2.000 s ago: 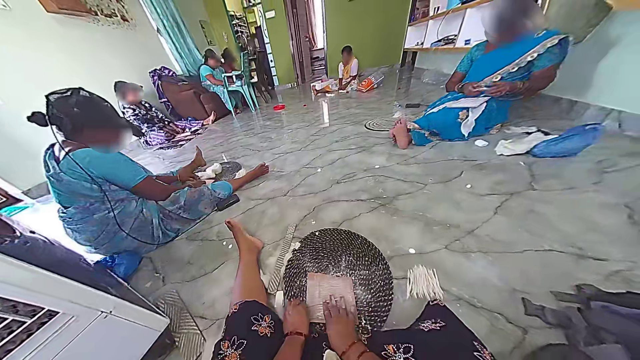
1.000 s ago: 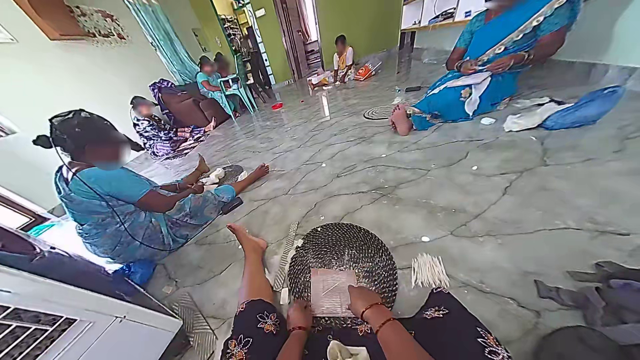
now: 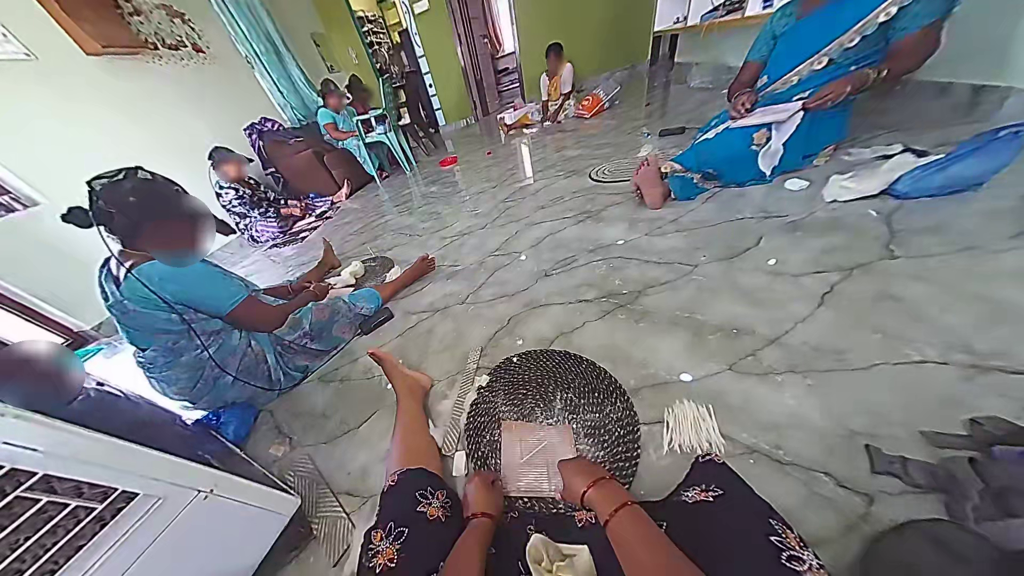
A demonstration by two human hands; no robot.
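Note:
A ribbed rectangular board [image 3: 538,458] lies on the near part of a round woven black-and-white mat [image 3: 552,384], with a thin pale stick [image 3: 534,452] slanting across it. My right hand [image 3: 582,480] grips the board's lower right edge. At its lower left corner is my left hand [image 3: 483,494], fingers curled; whether it grips the board I cannot tell. A bunch of thin white sticks [image 3: 693,427] lies on the floor right of the mat. Pale cloth [image 3: 558,555] rests in my lap. A small white block [image 3: 459,463] is at the mat's left edge.
A patterned strip [image 3: 462,400] lies left of the mat. One person [image 3: 200,304] sits at left, another [image 3: 800,104] at upper right with white cloth; others sit farther back. A white cabinet [image 3: 160,512] stands lower left, dark cloth [image 3: 960,472] lies at right.
Two seconds ago both my hands lay over the board's near part; now they are at its lower corners. A thin stick now shows on the board. The person at upper right has lowered the white cloth.

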